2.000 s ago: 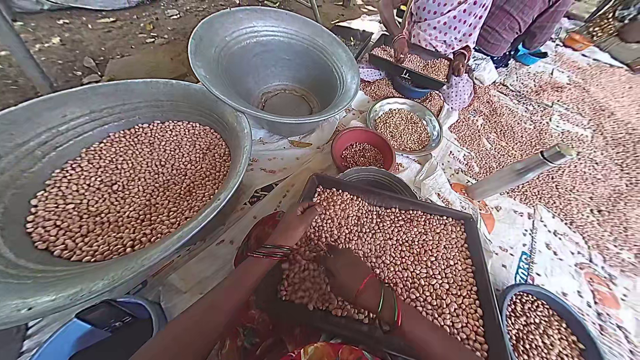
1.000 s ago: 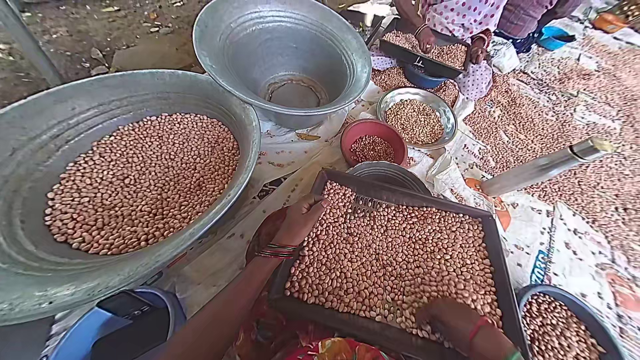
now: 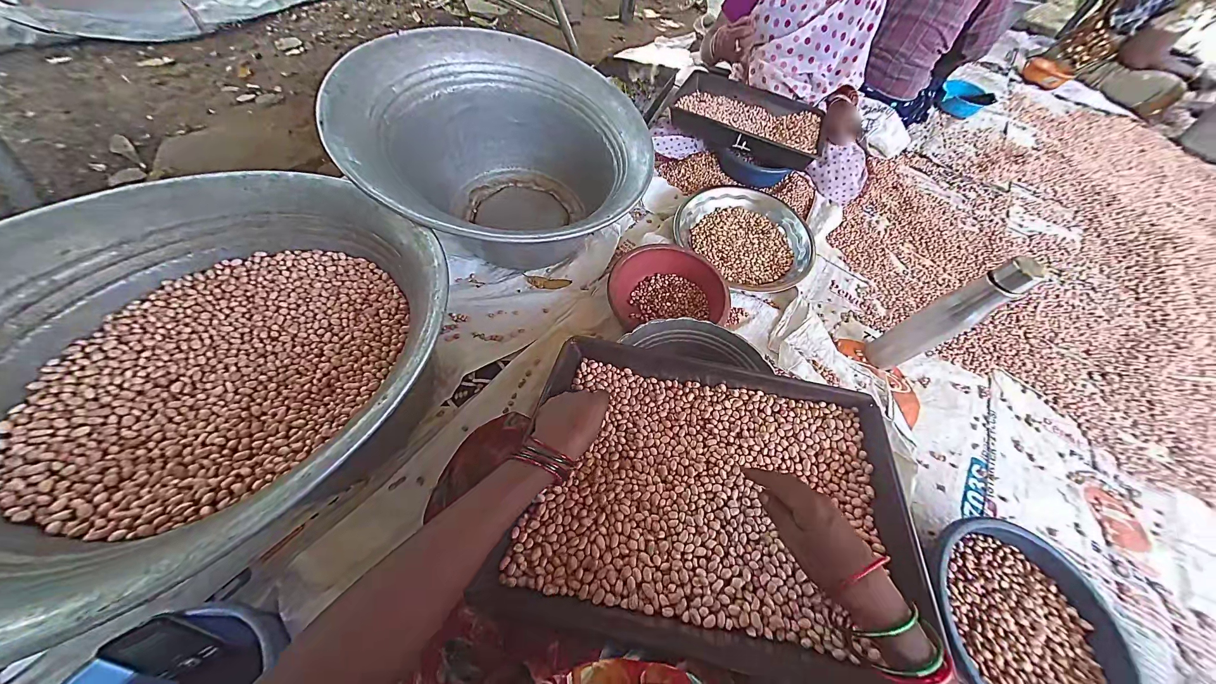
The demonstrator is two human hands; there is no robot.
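Note:
A dark rectangular tray (image 3: 898, 475) full of pinkish-brown nuts or beans (image 3: 684, 503) lies in front of me, tilted in the view. My left hand (image 3: 573, 421) rests at the tray's upper left edge, its fingers bent over the rim; whether it pinches anything is hidden. Over the right half of the nuts is my right hand (image 3: 807, 522), palm down, with its fingertips at the surface and nothing visibly held. Bangles circle both wrists. To the left stands a wide metal basin (image 3: 432, 313) part filled with the same nuts.
Beyond the tray are a bare metal basin (image 3: 494, 123), a red bowl (image 3: 622, 275) and a steel bowl (image 3: 803, 247). A metal flask (image 3: 950, 313) leans at right, near a blue-grey bowl (image 3: 1121, 655). A co-worker's hand (image 3: 842, 119) touches another tray (image 3: 741, 142). Nuts cover the sheet at right.
My right hand has moved from the tray's lower right edge up toward its middle right. My left hand stays by the upper left edge.

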